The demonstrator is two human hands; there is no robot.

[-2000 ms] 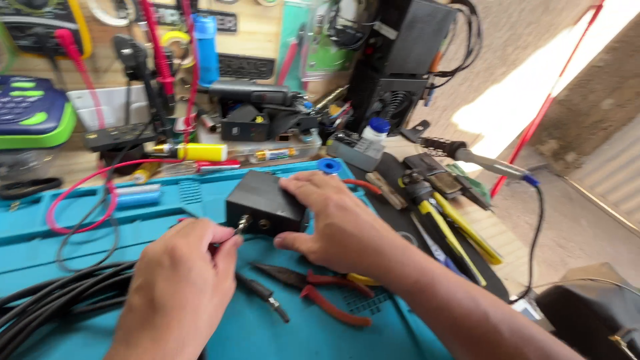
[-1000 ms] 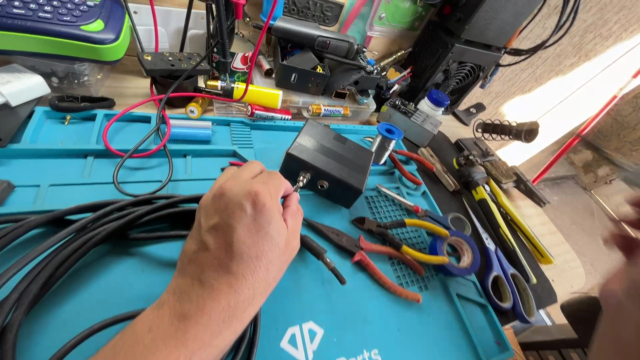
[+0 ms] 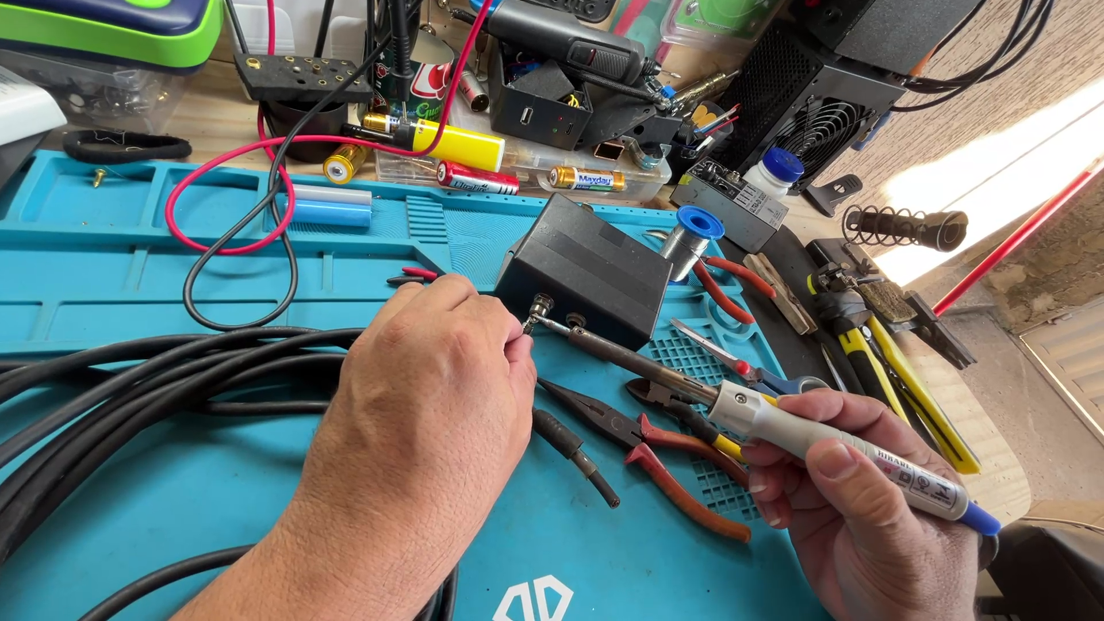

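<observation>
My right hand [image 3: 862, 483] grips a white soldering iron [image 3: 819, 431] with a blue tail end. The iron's tip is at a small metal connector [image 3: 540, 307] on the front face of a black box [image 3: 591, 263]. The fingers of my left hand [image 3: 431, 388] pinch a small metal part at that connector; my fingers largely hide it. Below the box lie needle-nose pliers [image 3: 647, 440] with red handles and a stripped black cable end [image 3: 573, 453]. A coil of black cable [image 3: 172, 379] lies left of my left hand.
A blue silicone mat [image 3: 647, 565] lies under the work. Right of the box are a solder spool [image 3: 690, 241], scissors [image 3: 759, 375] and yellow-handled wire strippers [image 3: 906, 388]. An iron holder's spring [image 3: 897, 227] stands beyond. Batteries [image 3: 586, 178] and test leads [image 3: 185, 233] are at the back.
My right hand was on the box, then left it, and now holds the soldering iron with its tip at the connector. My left hand stays beside the connector. The view has shifted.
</observation>
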